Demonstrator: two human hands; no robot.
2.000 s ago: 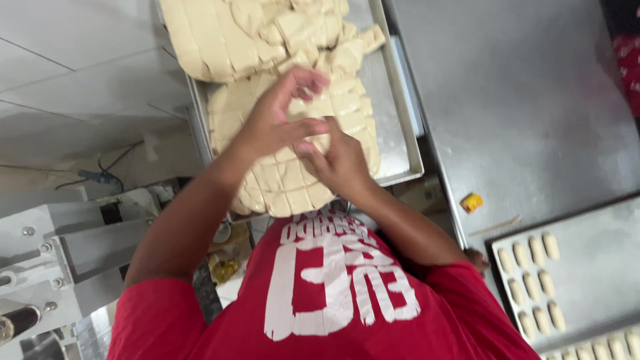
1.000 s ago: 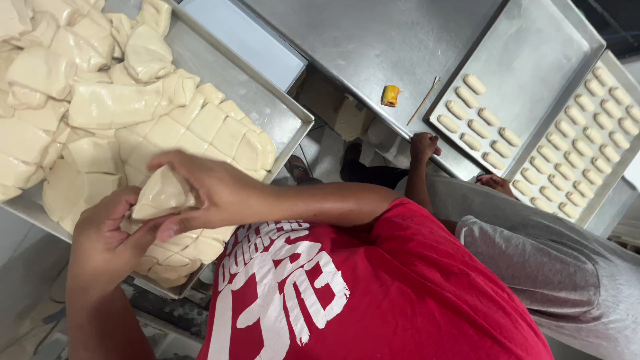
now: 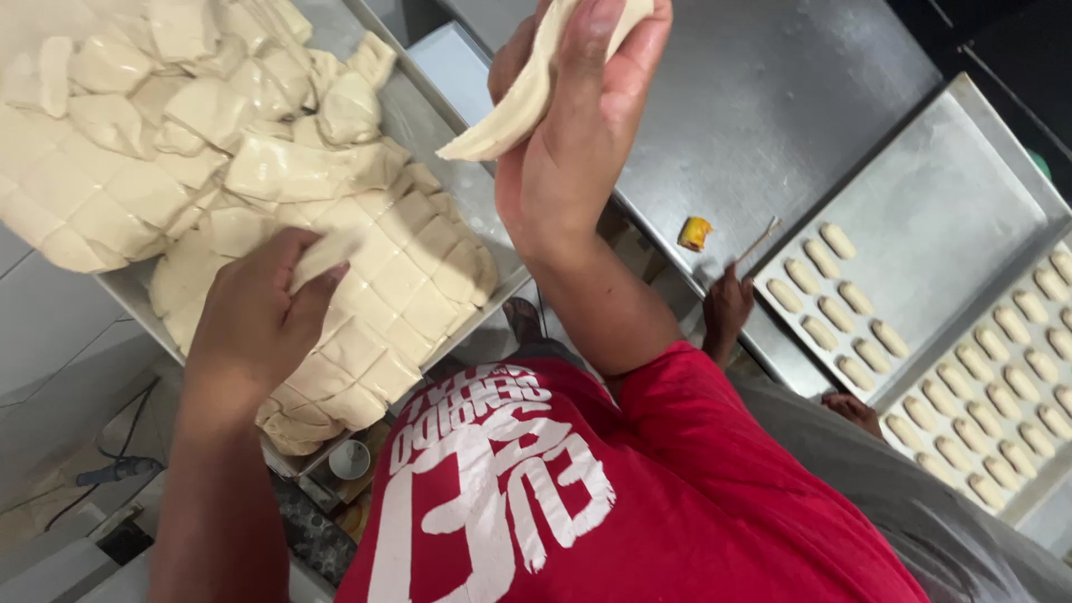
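Note:
Soft pale dough, scored into squares, with loose folded pieces heaped at its upper part, lies in a metal tray at the left. My left hand is over the scored dough and pinches a small, blurred piece of dough between thumb and fingers. Raised at the top centre, past the tray's right edge, my right hand grips a long curved strip of dough. The thumb presses on the strip, and its pointed lower end hangs free.
On the steel table at the right are a small yellow object and a thin stick. Beyond are two baking trays with rows of small dough rolls. A co-worker's hands are at the table edge, beside my red shirt.
My hands, together at a dough piece one second ago, are now apart. The right one has risen with a strip of dough; the left one is over the scored dough. The view has shifted.

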